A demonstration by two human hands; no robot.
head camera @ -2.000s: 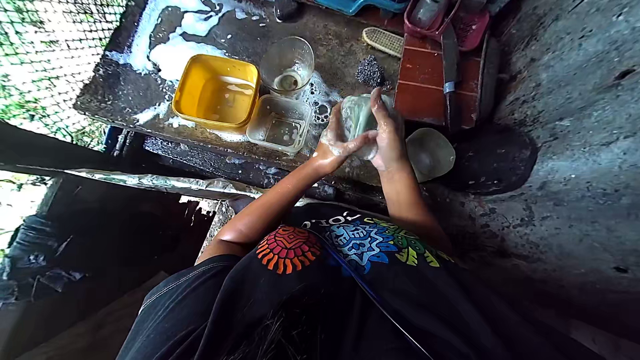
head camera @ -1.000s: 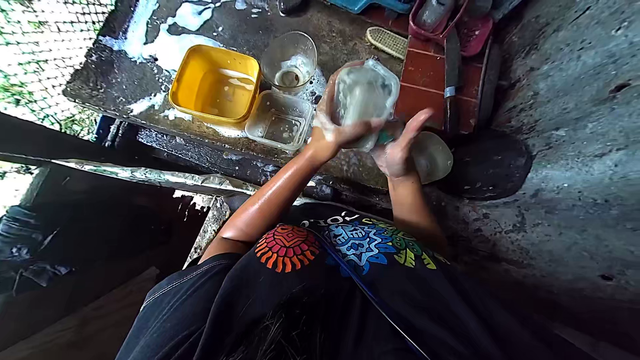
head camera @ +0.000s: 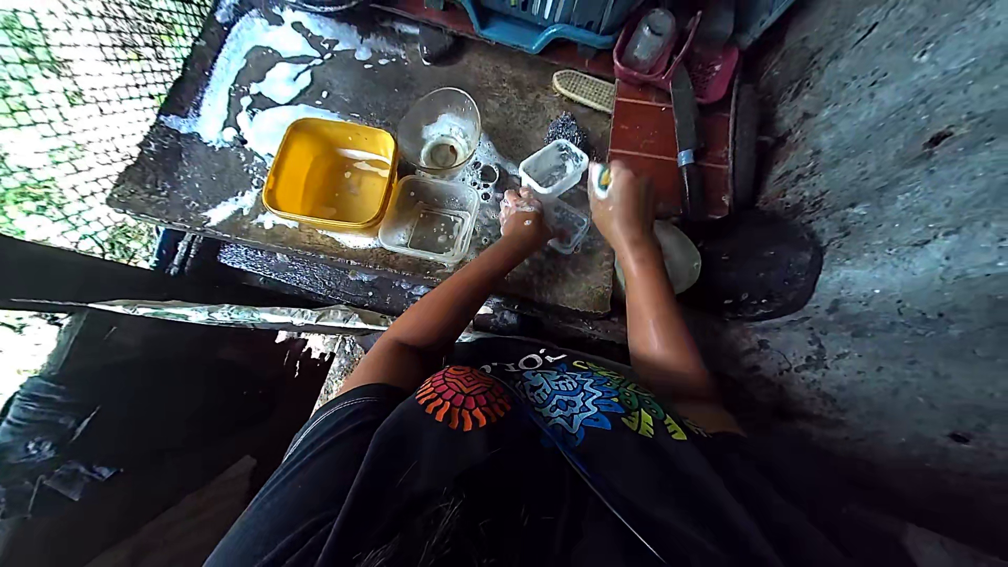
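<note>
My left hand [head camera: 525, 216], soapy with curled fingers, is at the left edge of a clear plastic piece [head camera: 565, 226], perhaps a lid; whether it grips it is hard to tell. Just above stands a small clear plastic container [head camera: 554, 168] with suds. My right hand [head camera: 622, 205] is closed on a small yellow and green sponge [head camera: 603, 179], right of that container. To the left are a square clear plastic container [head camera: 431, 219], a clear bowl [head camera: 439, 131] with suds and a yellow plastic tub [head camera: 331, 173]. A metal scouring pad [head camera: 565, 130] lies behind the small container.
A knife [head camera: 685, 118] lies over red tiles [head camera: 642, 138] beside a pink basket [head camera: 647, 47]. A scrubbing brush [head camera: 584, 90] and a blue crate [head camera: 543, 31] are at the back. A translucent round container [head camera: 677, 256] is by my right forearm. Foam [head camera: 276, 83] covers the back left; a concrete wall [head camera: 890, 236] rises at right.
My hands have moved apart. The clear container that they held together one second ago is no longer between them; a small container and a clear piece now rest on the table there.
</note>
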